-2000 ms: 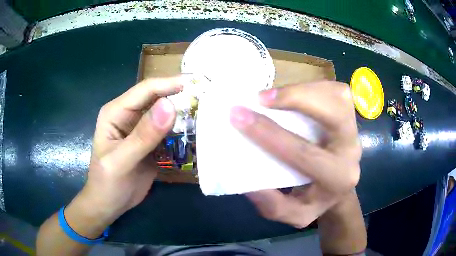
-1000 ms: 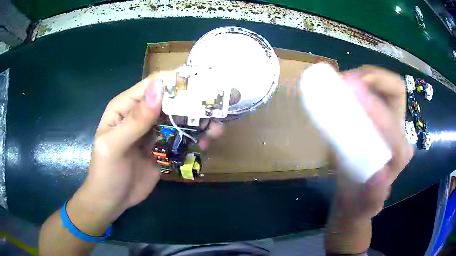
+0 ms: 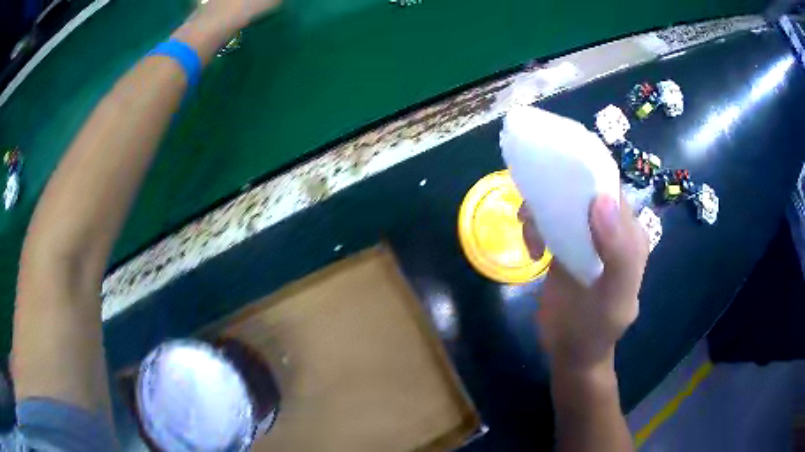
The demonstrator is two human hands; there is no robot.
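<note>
My right hand [image 3: 609, 256] grips a white, rounded-rectangular applicator [image 3: 565, 181] above the yellow disc [image 3: 500, 231], partly covering the disc. My left hand [image 3: 234, 11] reaches over the green surface at the top left; its fingers are cut off by the top edge, so whether it holds anything is unclear. A small assembly [image 3: 230, 43] shows just beside my left wrist. The round tub [image 3: 192, 397] with its bright white top stands at the left end of the cardboard tray [image 3: 344, 349] at the lower left.
Several small white-and-coloured assemblies [image 3: 637, 163] lie on the dark worktop right of the applicator. A worn pale rail [image 3: 309, 181] runs diagonally between the worktop and the green surface [image 3: 353, 53]. Another small assembly [image 3: 11, 177] is at the far left edge.
The view has swung right. My left hand has moved from over the tray to beyond the rail. My right hand has carried the applicator to above the yellow disc.
</note>
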